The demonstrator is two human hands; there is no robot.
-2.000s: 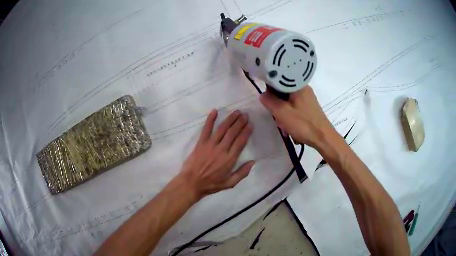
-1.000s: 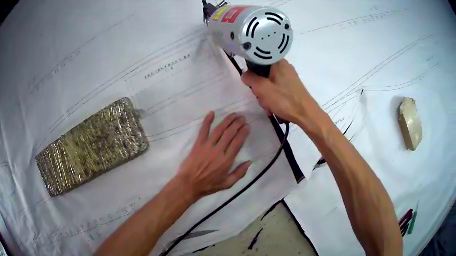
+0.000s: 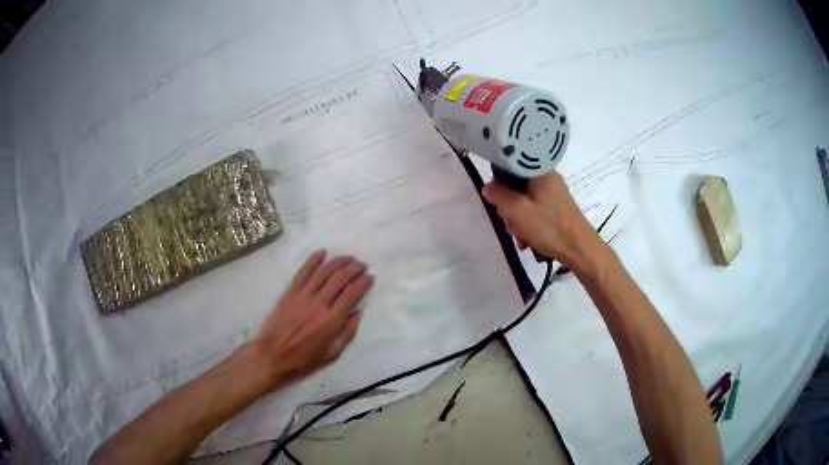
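My right hand (image 3: 545, 218) grips the black handle of the grey cloth cutting machine (image 3: 495, 113). Its vented round end faces me and its foot points to the upper left. A narrow dark cut (image 3: 504, 245) runs through the white marker paper (image 3: 382, 195) from behind the machine towards me, and a short thin stretch of it shows beyond the foot. The blade is hidden. My left hand (image 3: 314, 318) rests on the paper left of the cut, palm down, empty, fingers slightly apart. The black power cord (image 3: 409, 372) runs from under my right hand to the lower left.
A large wrapped weight (image 3: 186, 232) lies on the paper at left, a small tan block weight (image 3: 719, 221) at right. A dark red-handled tool, partly hidden by my right arm, lies beside a thin green-handled tool (image 3: 733, 395). Dark scraps lie on the beige surface (image 3: 486, 422) at the bottom.
The machine has moved back along the cut towards me, uncovering cut beyond its foot. My left hand has slid towards the lower left, away from the cut. The view has shifted slightly.
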